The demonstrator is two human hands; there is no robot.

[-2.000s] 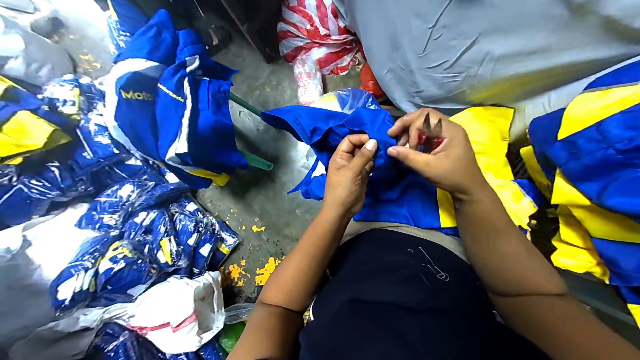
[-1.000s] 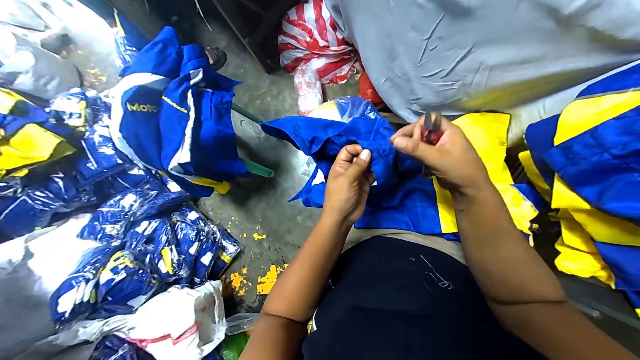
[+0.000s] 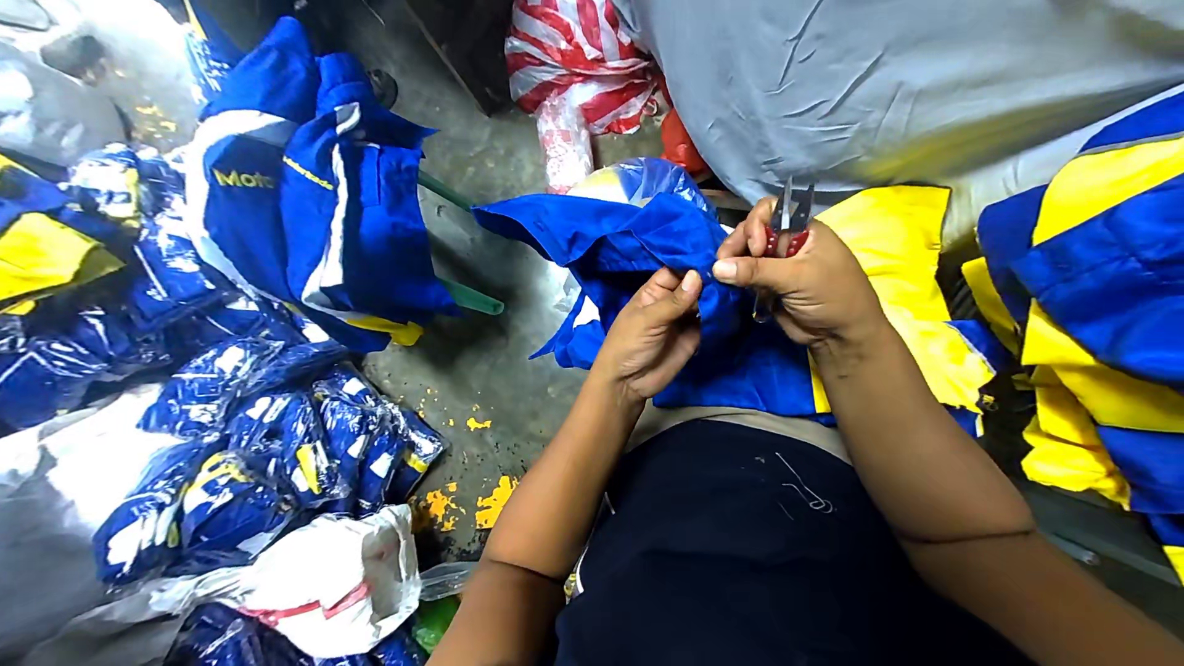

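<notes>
A blue garment with yellow parts lies over my lap and is lifted at its upper part. My left hand pinches its fabric between thumb and forefinger. Close beside it, my right hand has thumb and forefinger at the same spot of the fabric. Small thread snips with red handles are held in the right hand, their blades pointing up and apart. Loose threads lie on the dark shirt over my belly.
Blue garments with white stripes hang over a green-legged support at the left. Plastic-wrapped garments are heaped below. A red-and-white striped bag stands at the top, beside grey cloth. More blue and yellow garments are at the right.
My right hand, apart from the left one a second ago, has come back to the fabric next to the left fingertips. The left hand stays on the garment.
</notes>
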